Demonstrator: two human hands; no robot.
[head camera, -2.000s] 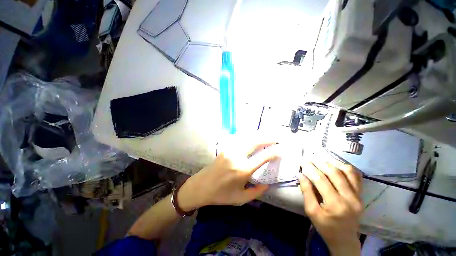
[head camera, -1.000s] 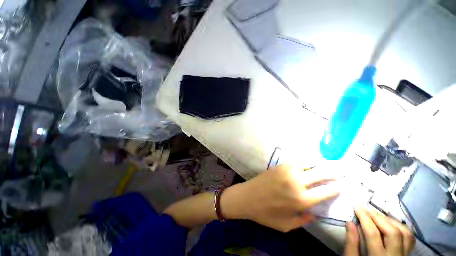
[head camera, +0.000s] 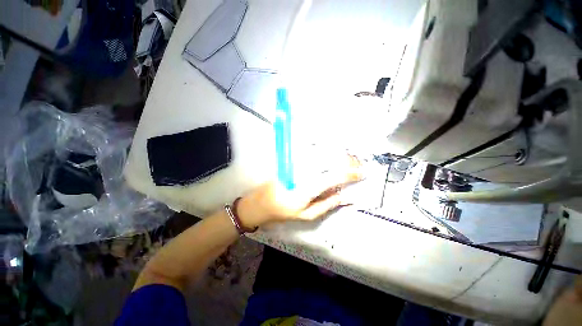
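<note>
My left hand (head camera: 306, 197) lies on the white table left of the needle area, its fingers stretched toward the presser foot (head camera: 399, 168). Glare washes out the fingertips and whatever lies under them, so I cannot tell if they hold a panel. My right hand (head camera: 565, 311) is cut off at the lower right corner, and its fingers do not show clearly. Thread snips (head camera: 547, 258) lie on the table just above it. A black panel (head camera: 190, 154) lies at the left of the table. Grey panels (head camera: 220, 54) lie at the upper left, and another grey panel (head camera: 501, 221) lies right of the needle area.
The off-white machine head (head camera: 466, 83) fills the upper right. A bright blue lamp-like object (head camera: 284, 140) hangs across the view above my left hand. A crumpled clear plastic bag (head camera: 38, 191) with black and white pieces is left of the table (head camera: 143, 114).
The view swung left and back. My right hand has left the work beside my left hand and moved to the lower right corner. My left hand has moved up toward the needle area.
</note>
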